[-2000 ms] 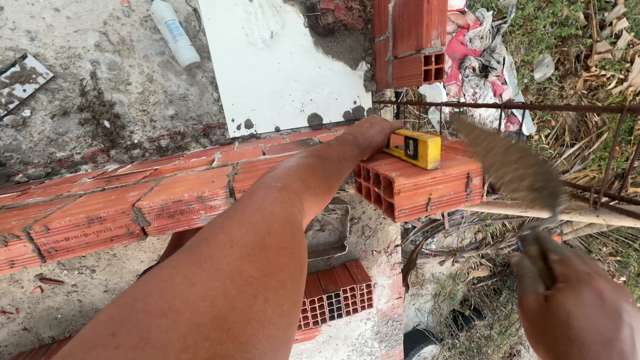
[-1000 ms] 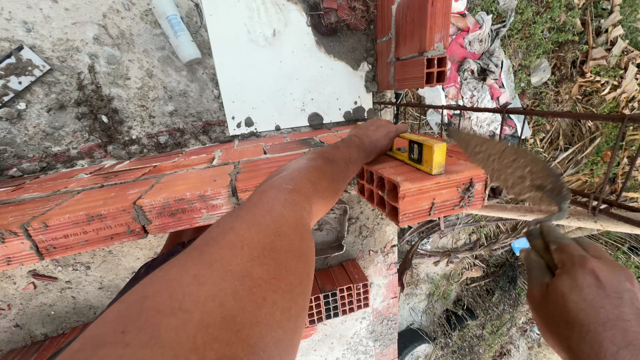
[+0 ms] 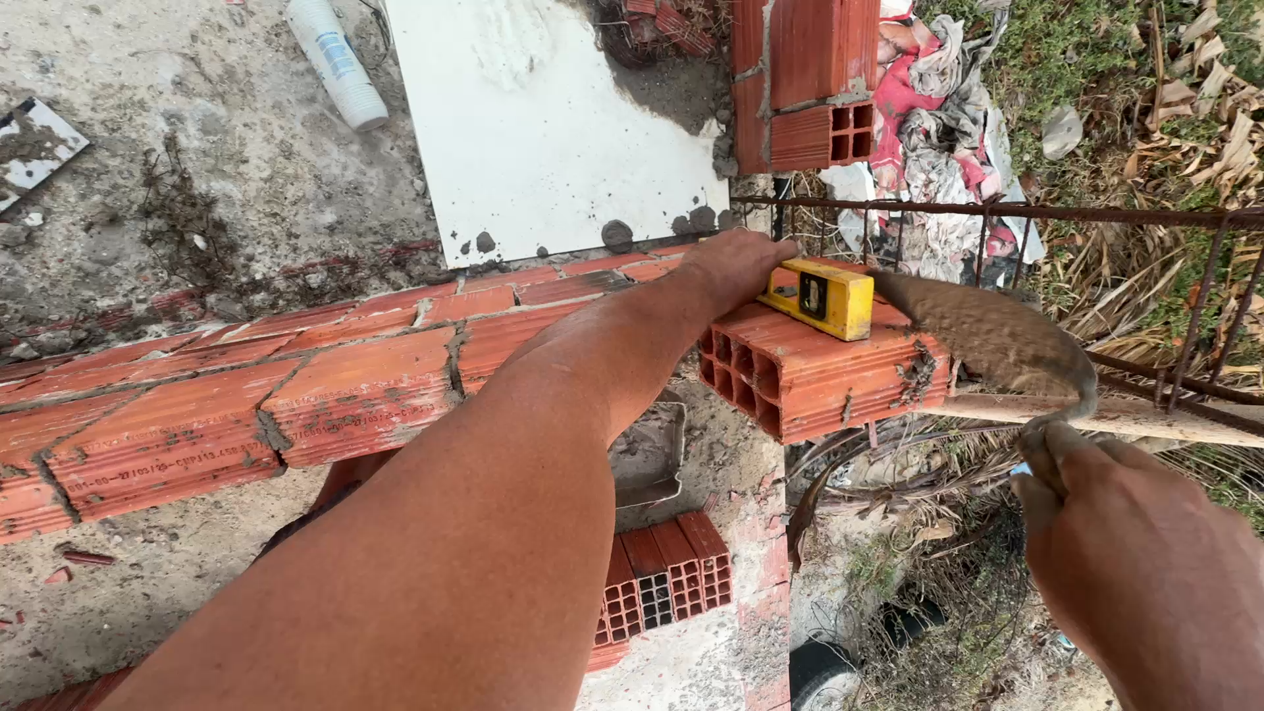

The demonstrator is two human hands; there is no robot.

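Observation:
A yellow spirit level [image 3: 844, 304] lies on top of a hollow clay brick [image 3: 839, 380] at the end of the brick wall [image 3: 355, 390]. My left hand [image 3: 736, 265] reaches over the wall and grips the far end of the level, its fingertips partly hidden. In my right hand [image 3: 1106, 523] is a mason's trowel [image 3: 997, 331], held by its mostly hidden handle. Its mortar-smeared blade points left, with the tip close to the brick's far right corner. Mortar clings to the brick's right end.
Rusty rebar [image 3: 1086, 211] runs right of the wall. A white board [image 3: 563, 128] with mortar lies beyond it, near another brick column [image 3: 810, 79]. Below are a mortar tub [image 3: 652, 449] and stacked hollow bricks [image 3: 681, 573]. A white tube [image 3: 341, 69] lies upper left.
The trowel, raised and blurred two seconds ago, is now lower and nearer the brick's right end. My left hand has stayed at the spirit level.

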